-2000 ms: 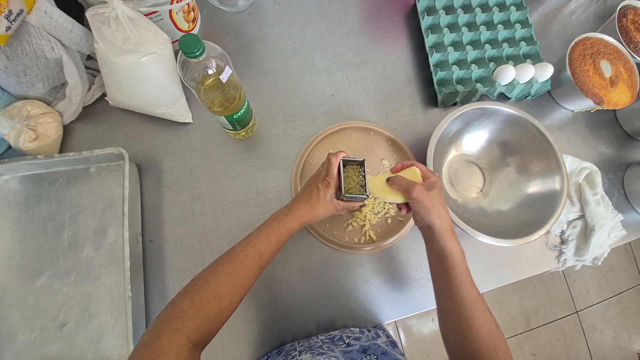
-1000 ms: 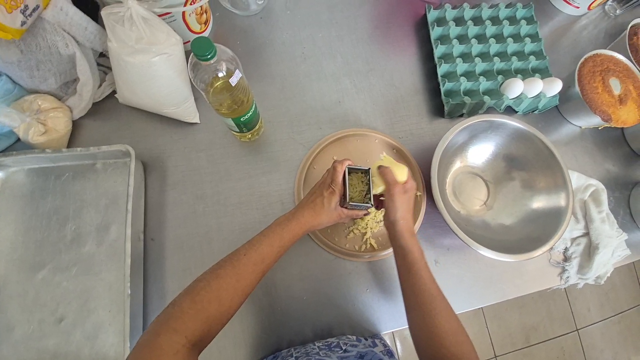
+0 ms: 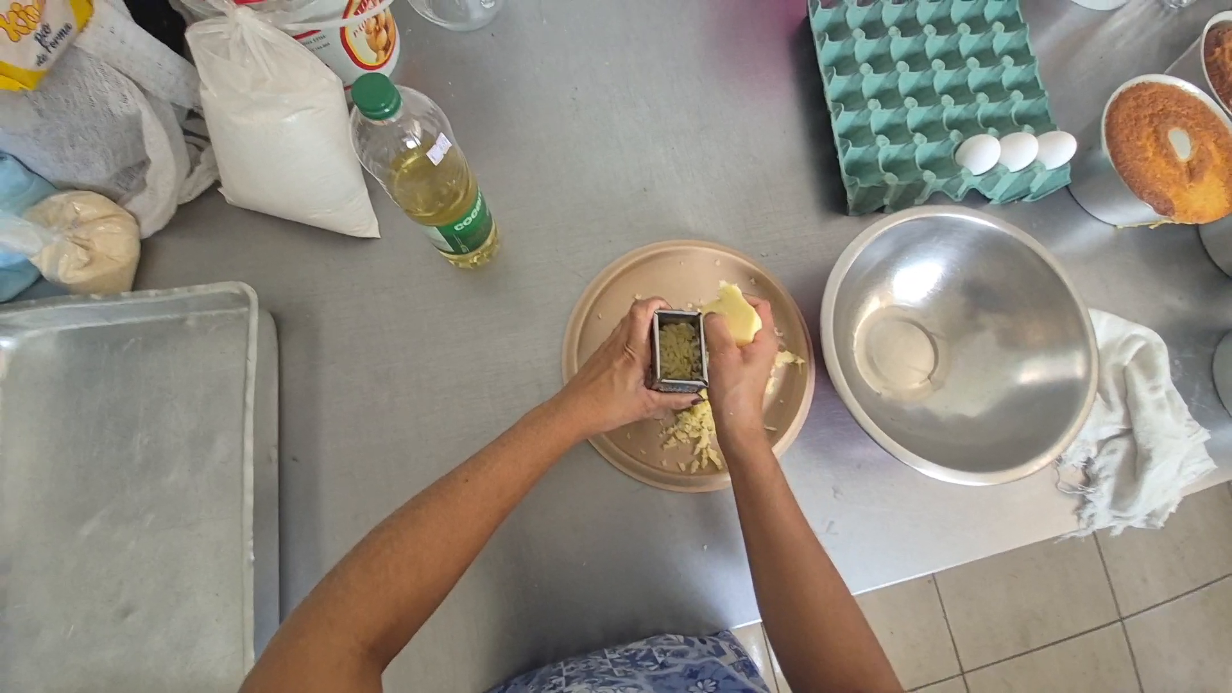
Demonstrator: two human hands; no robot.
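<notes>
My left hand [image 3: 621,371] grips a small metal box grater [image 3: 680,351], seen from above with pale gratings inside it. The grater stands over a round beige plate [image 3: 606,289]. Against or close to its right side, my right hand [image 3: 741,361] holds a block of pale yellow cheese [image 3: 734,312]; the exact contact is hidden by the fingers. A small heap of grated cheese [image 3: 695,433] lies on the plate below the grater, and more shreds are scattered near the right rim.
Right of the plate stands a steel bowl [image 3: 962,346], with a white cloth [image 3: 1136,423] beside it. Behind are a green egg tray [image 3: 924,87] with several eggs and cakes in pans [image 3: 1169,149]. An oil bottle [image 3: 428,173], a bag of white powder [image 3: 279,115] and a metal baking tray [image 3: 125,481] are leftward.
My right hand has shifted along the grater's side, and the cheese block, lying level beside the grater two seconds ago, now points up and away. My left hand keeps its hold on the grater.
</notes>
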